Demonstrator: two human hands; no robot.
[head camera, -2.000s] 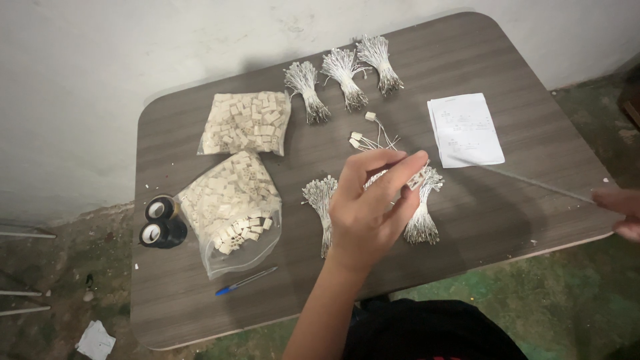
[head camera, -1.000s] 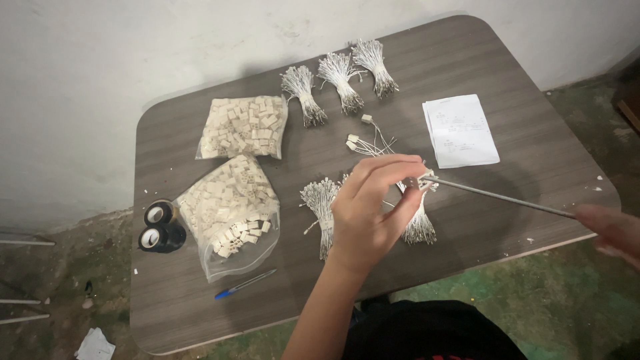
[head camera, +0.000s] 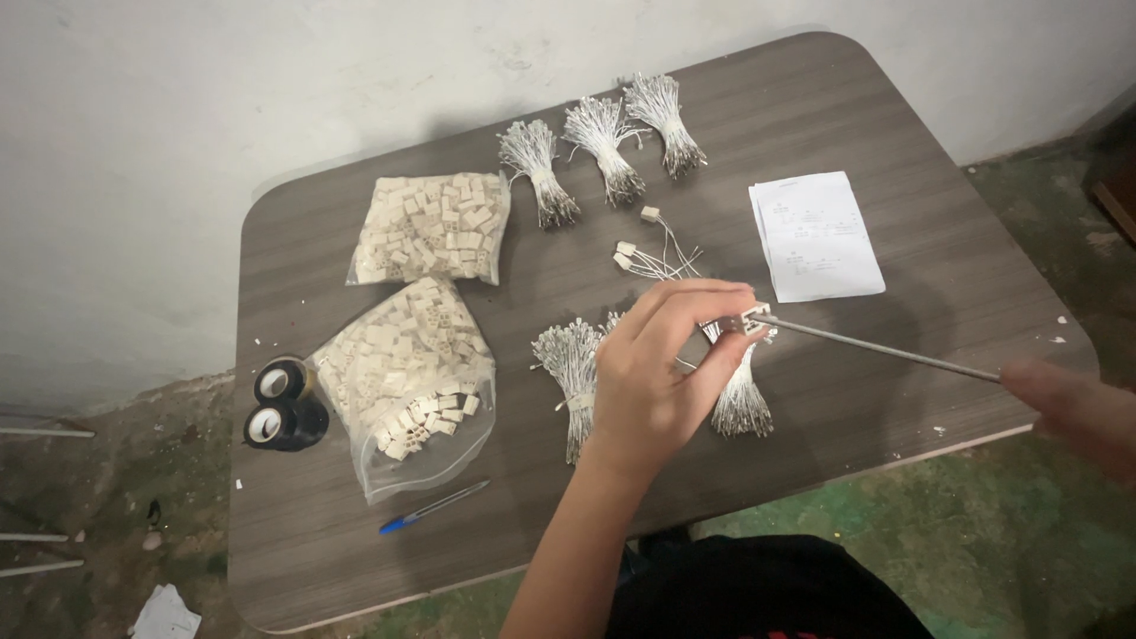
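Between the thumb and fingers of my left hand (head camera: 661, 364) is a small cream plastic connector housing (head camera: 754, 319). A thin metal rod (head camera: 887, 353) meets the housing's open end; its other end is in my right hand (head camera: 1078, 413), which is blurred at the right edge. Whether the rod has a handle is hidden. Below and behind my left hand lie tied bundles of white wires, one at the left (head camera: 572, 382) and one at the right (head camera: 744, 399), another mostly covered. Just beyond the hand, several housings with wires attached (head camera: 652, 257) rest on the table.
Two clear bags of housings, one farther (head camera: 430, 226) and one nearer and open (head camera: 417, 373), lie at the left. Black tape rolls (head camera: 282, 417) and a blue-capped pen (head camera: 435, 506) are nearby. Three wire bundles (head camera: 608, 151) stand along the back; paper sheets (head camera: 821, 235) lie right on the table (head camera: 941, 231).
Two seconds ago the rod was apart from my left hand, lower at the right; its tip now meets the housing. My left hand has stayed nearly in place.
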